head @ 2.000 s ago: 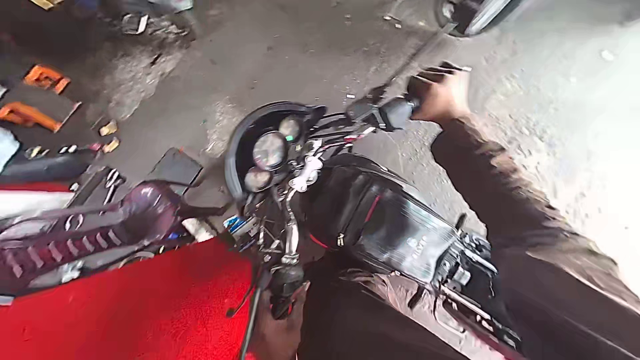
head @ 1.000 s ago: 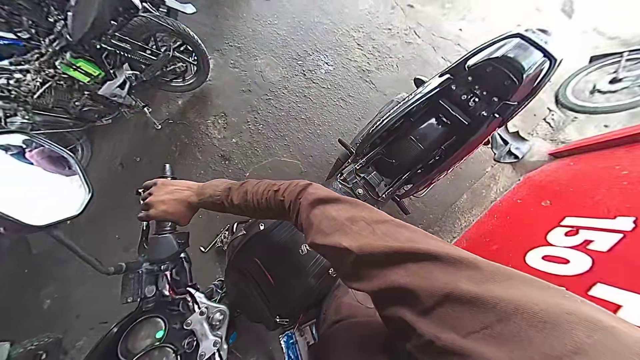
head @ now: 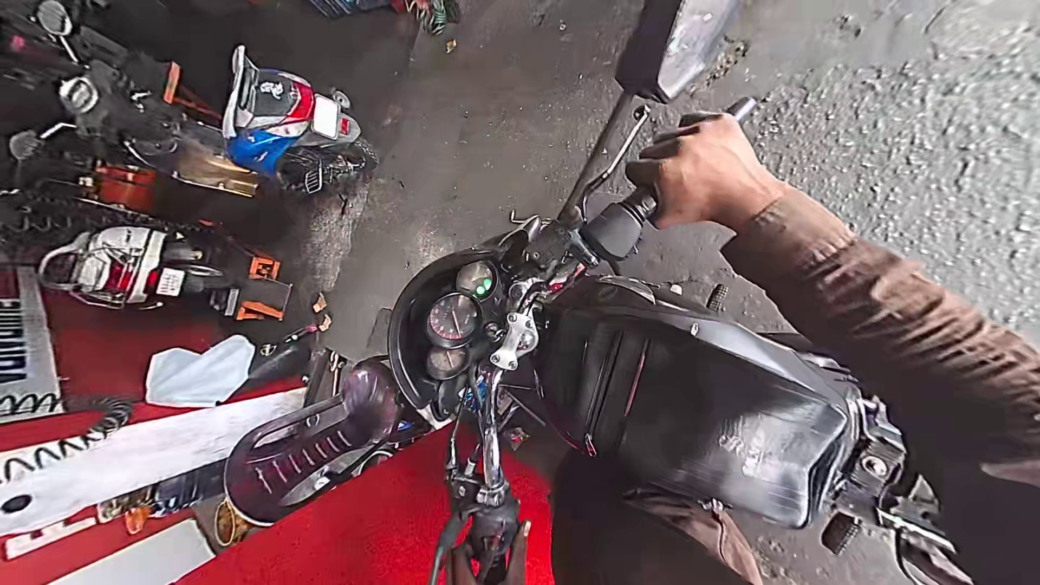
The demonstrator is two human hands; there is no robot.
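My right hand [head: 711,175] is wrapped around the upper rubber handlebar grip [head: 642,203] of a black motorcycle, below a metal lever [head: 621,150] and a mirror [head: 682,49]. At the bottom edge my left hand [head: 487,561], partly cut off, closes around the other grip [head: 491,524]. Between them lie the chrome handlebar [head: 490,431], its clamp [head: 514,341] and a cluster of round gauges [head: 452,317], with green lights lit in one. The black tank, seemingly under a cover [head: 715,406], extends to the right, beside my brown sleeve [head: 829,260].
A red panel [head: 366,520] borders the lower handlebar. Left of the gauges is a dark purple motorcycle part [head: 313,455], possibly a seat. Parked two-wheelers, one blue and white [head: 280,122], one white [head: 122,268], stand at left near orange metal stands [head: 264,284]. Rough concrete [head: 894,122] spreads at upper right.
The view has swung widely, away and back. My right hand stays on its grip throughout. My left hand, out of sight one second ago, shows again at the lower grip.
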